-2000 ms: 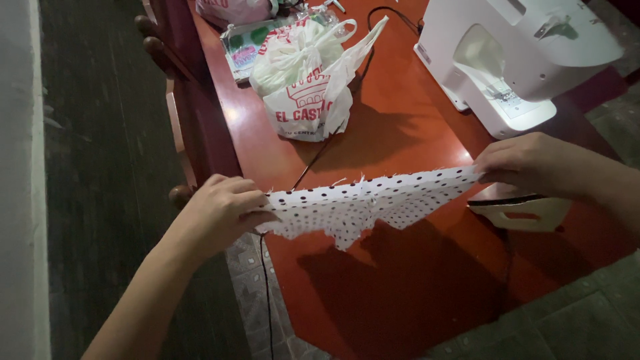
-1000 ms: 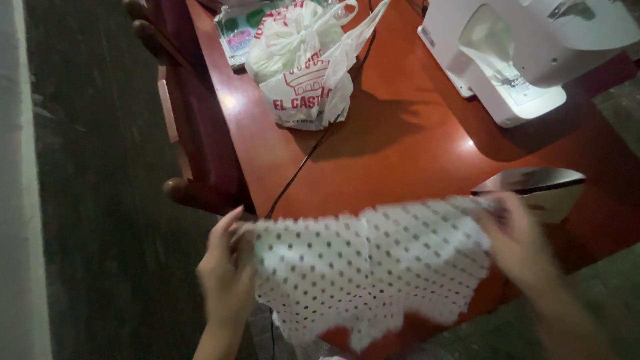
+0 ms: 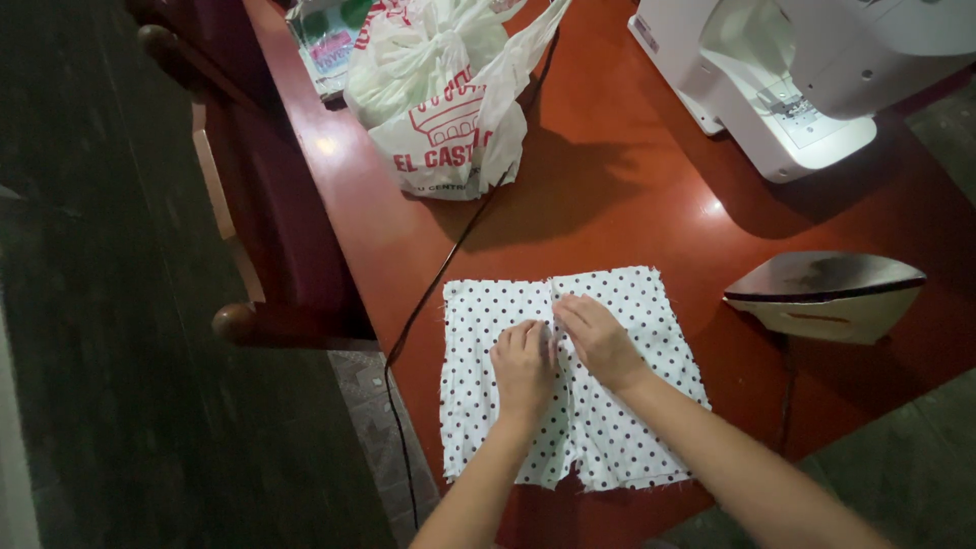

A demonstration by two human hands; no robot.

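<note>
White fabric with black polka dots lies spread on the wooden table, its edges frayed. A seam runs down its middle, and a notch parts its near edge. My left hand rests on the cloth just left of the seam, fingers bent. At the seam's upper part, my right hand has its fingertips on the cloth. Whether either hand pinches the fabric cannot be made out. The two hands are close together and cover part of the seam.
An electric iron lies on its side at the right. Behind it stands a white sewing machine. A plastic bag sits at the back, beside a packet. A black cord crosses the red-brown table; a chair stands at the left.
The dotted fabric, held up between both hands before, now lies flat on the table. My hands have moved from its outer corners inward to the middle seam.
</note>
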